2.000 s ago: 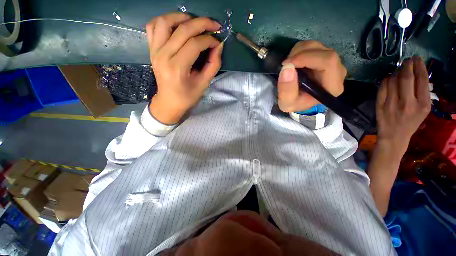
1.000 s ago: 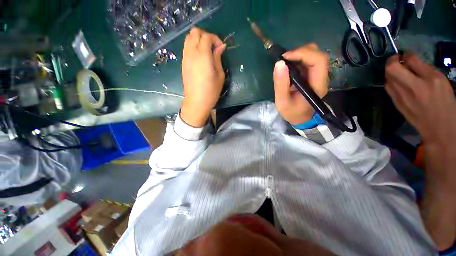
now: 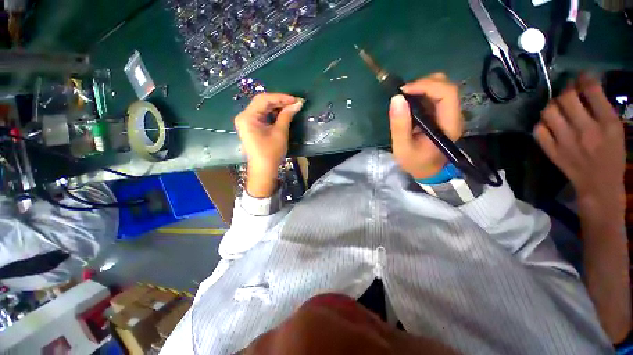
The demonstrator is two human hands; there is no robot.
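My right hand (image 3: 428,125) holds the black soldering iron (image 3: 444,141) like a pen, its coppery tip pointing up and away over the green mat. My left hand (image 3: 267,132) is left of it, thumb and forefinger tips together low over the mat; a tiny speck shows at the tips, too small to tell whether it is held. Thin leads (image 3: 333,65) lie on the mat between the hand and the iron tip. Small loose parts (image 3: 321,116) lie right of my left fingertips. A purplish pile (image 3: 250,87) lies just beyond that hand, beside the clear tray (image 3: 239,76) of dark parts.
A tape roll (image 3: 146,130) stands at left, with a thin wire (image 3: 201,129) running toward my left hand. Scissors (image 3: 501,59) and a white round piece on a cable (image 3: 532,40) lie at right. Another person's hand (image 3: 579,132) is at the right bench edge.
My left hand has drawn back toward me, away from the thin leads, which now lie on the mat. The iron stays in my right hand. The view has shifted left, bringing in tray and tape.
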